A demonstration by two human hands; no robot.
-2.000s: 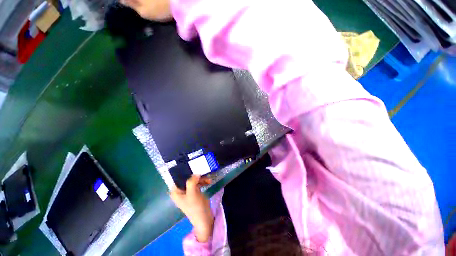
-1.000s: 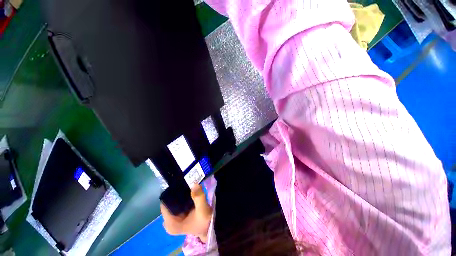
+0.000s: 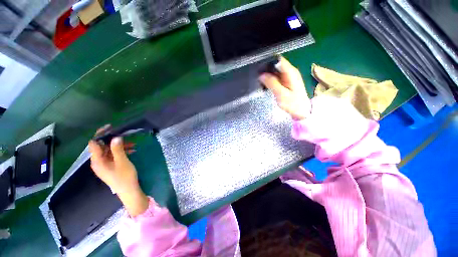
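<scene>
My left hand [image 3: 114, 163] and my right hand [image 3: 287, 88] hold a black panel [image 3: 196, 100] by its two ends, raised above the table and tilted so it looks narrow. The panel is blurred. My left fingers are around its left end, my right fingers around its right end. A silvery foam sheet [image 3: 226, 150] lies on the green table below and in front of the panel, its surface showing. A crumpled tan cloth [image 3: 359, 93] lies right of my right hand, at the table edge.
Another black panel on foam [image 3: 246, 35] lies at the back. More panels on foam [image 3: 83, 208] lie at the left, partly behind my left arm. Stacked panels with foam [image 3: 402, 47] are at the right. Grey crinkled sheets [image 3: 155, 17] and a red box [image 3: 69, 31] are farther back.
The panel has turned from lengthwise to crosswise and moved off the foam sheet. My right hand has come into view, on its right end. My left hand has moved left and up.
</scene>
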